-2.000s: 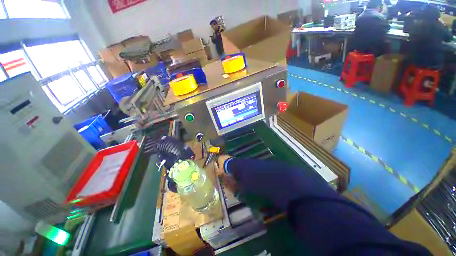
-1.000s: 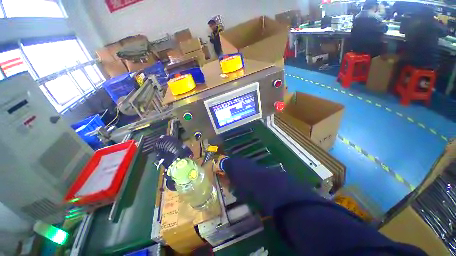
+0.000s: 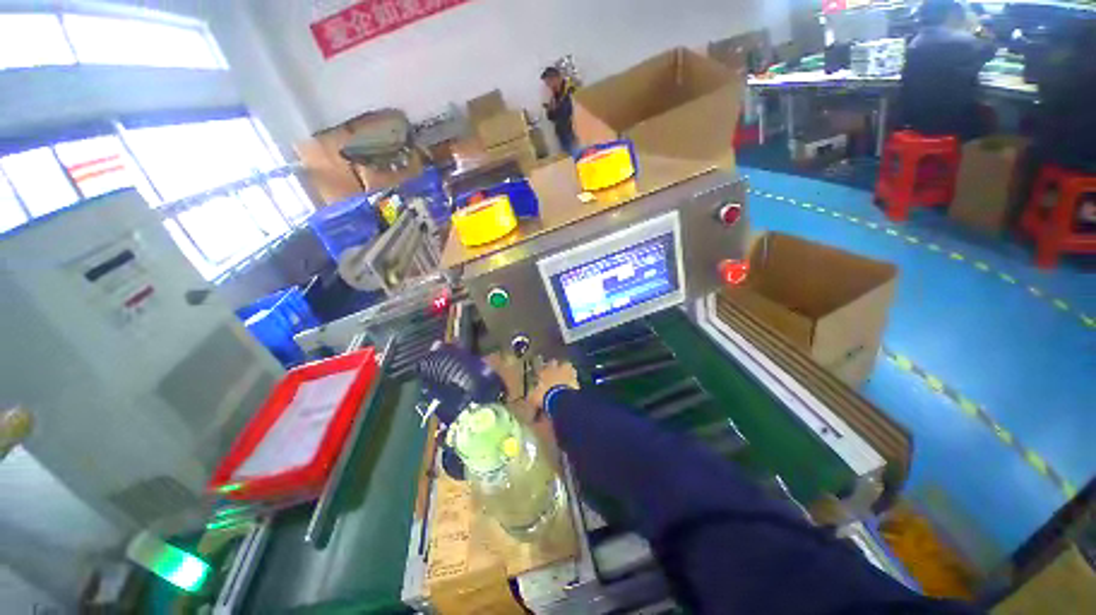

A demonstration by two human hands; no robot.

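My right arm in a dark sleeve reaches in from the lower right. My bare right hand (image 3: 540, 380) is at the machine front, below the touchscreen (image 3: 615, 278) and right beside the black ribbed hose (image 3: 462, 380). The hand is small and blurred, and what its fingers touch or hold cannot be told. Dark flat pieces (image 3: 671, 400) lie spaced across the green belt (image 3: 769, 463) under and in front of the screen; my sleeve hides part of them. My left hand is not in view.
A clear bottle with a green lid (image 3: 514, 476) stands on a small carton (image 3: 463, 535), left of my forearm. A red tray (image 3: 355, 415) lies beside the left conveyor (image 3: 373, 511). An open carton (image 3: 829, 306) is right of the machine. Red stools (image 3: 917, 172) stand behind.
The view has swung, so the machine sits further right and lower. My right hand has moved up towards the machine front, covering where a small yellow item showed. The carton of dark pieces has left view.
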